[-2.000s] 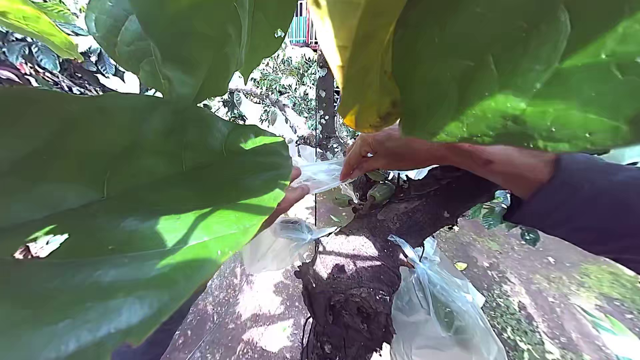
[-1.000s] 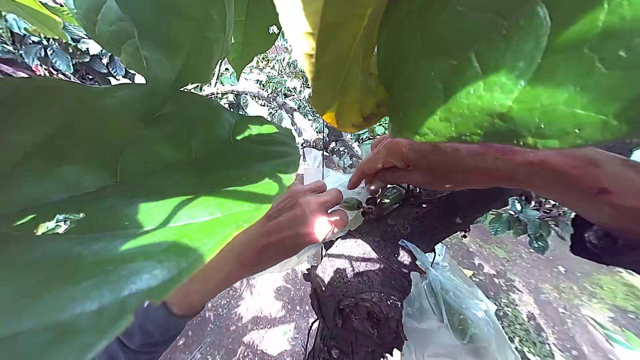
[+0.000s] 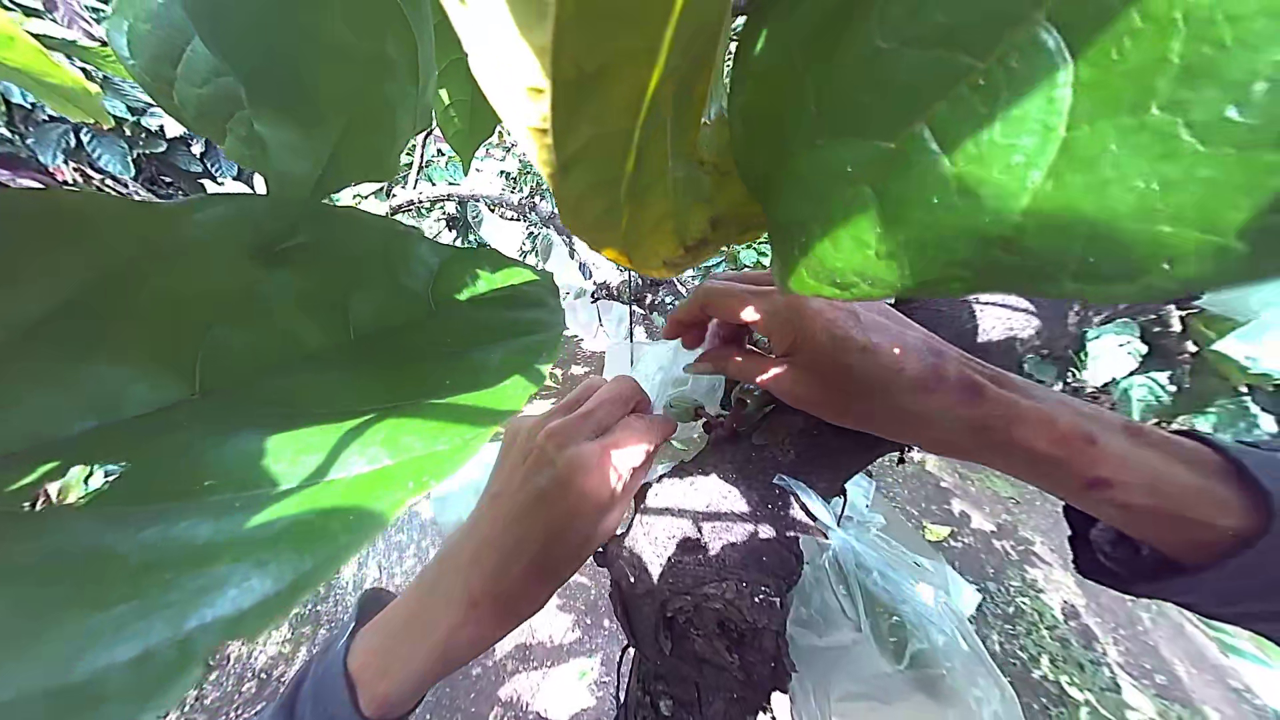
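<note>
A clear plastic bag (image 3: pixel 655 368) lies between my hands, around or beside a small green fruit (image 3: pixel 684 408) on the tree. My left hand (image 3: pixel 585 465) pinches the bag's near left edge with its fingers closed. My right hand (image 3: pixel 775 345) is on the bag's upper right, thumb and fingers curled around its edge. Under my hands runs the thick, dark tree trunk (image 3: pixel 715 540). Another clear plastic bag (image 3: pixel 890 610), gathered and tied at its top, hangs on the trunk's right side.
Large green leaves (image 3: pixel 250 360) fill the left side, and more (image 3: pixel 1000 150) hang at upper right. A yellowing leaf (image 3: pixel 650 140) hangs at top centre, just above my hands. A thin dark string (image 3: pixel 631 320) runs down behind the bag. Sunlit ground (image 3: pixel 560 640) lies below.
My left hand, mostly hidden behind the big leaf two seconds ago, has come into full view at the bag. My right hand remains near the bag's right side, its fingers bent differently.
</note>
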